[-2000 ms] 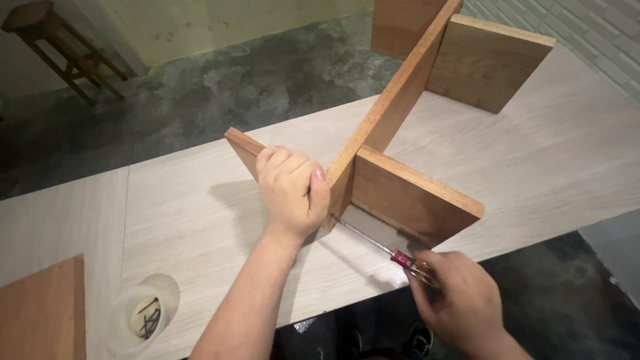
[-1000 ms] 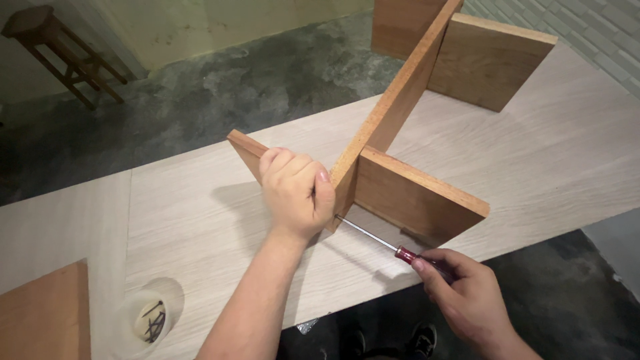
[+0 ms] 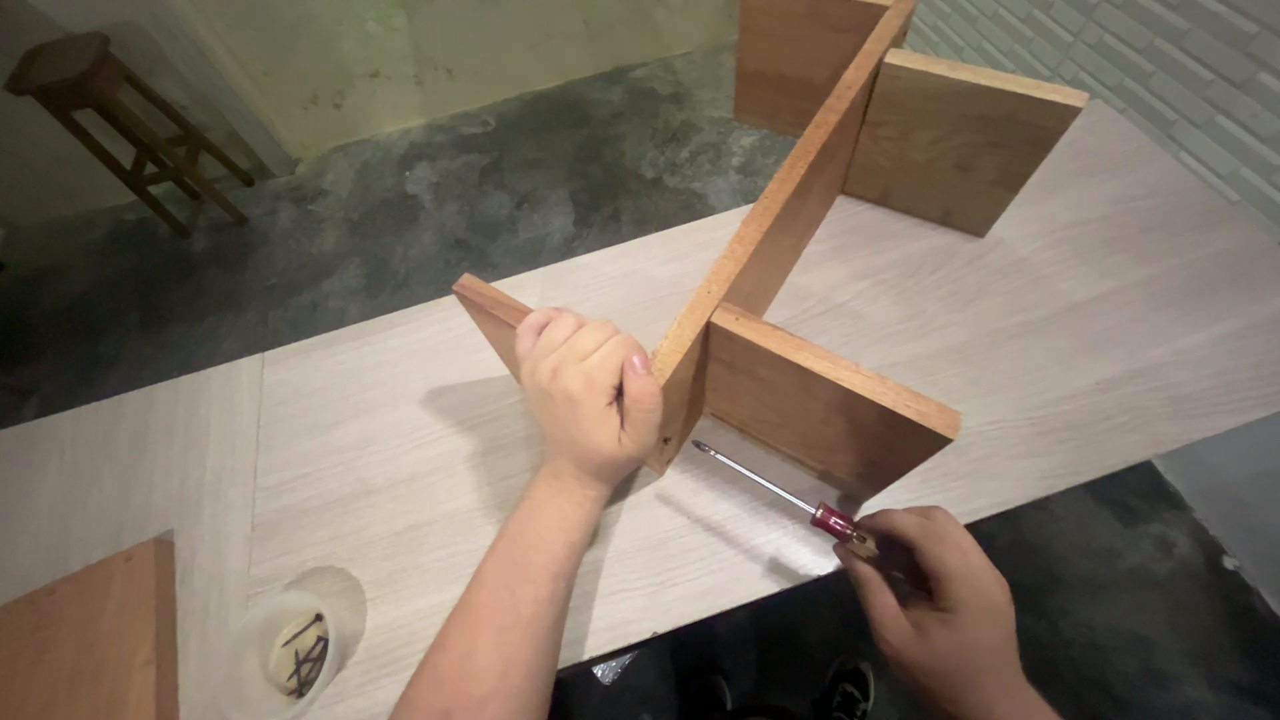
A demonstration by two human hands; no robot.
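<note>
My left hand (image 3: 590,395) is closed around the near end of an assembly of wooden boards that stands on edge on the table. A long board (image 3: 790,190) runs away from me, with shorter boards (image 3: 830,400) joined to its sides. A dark screw head (image 3: 667,440) shows low near the long board's near end. In my right hand (image 3: 930,590) is a screwdriver (image 3: 765,482) with a red handle and a metal shaft. Its tip points at the long board and stands a little apart from it, right of the screw head.
The assembly stands on a pale wood-grain table (image 3: 400,460). At the lower left are a translucent cup (image 3: 245,650) with several dark screws (image 3: 308,660) and a loose wooden board (image 3: 90,640). A wooden stool (image 3: 75,70) stands on the floor beyond the table.
The screwdriver's tip, at the near end of the long board before, is now away from it. A screw head shows there now. My left hand keeps its hold.
</note>
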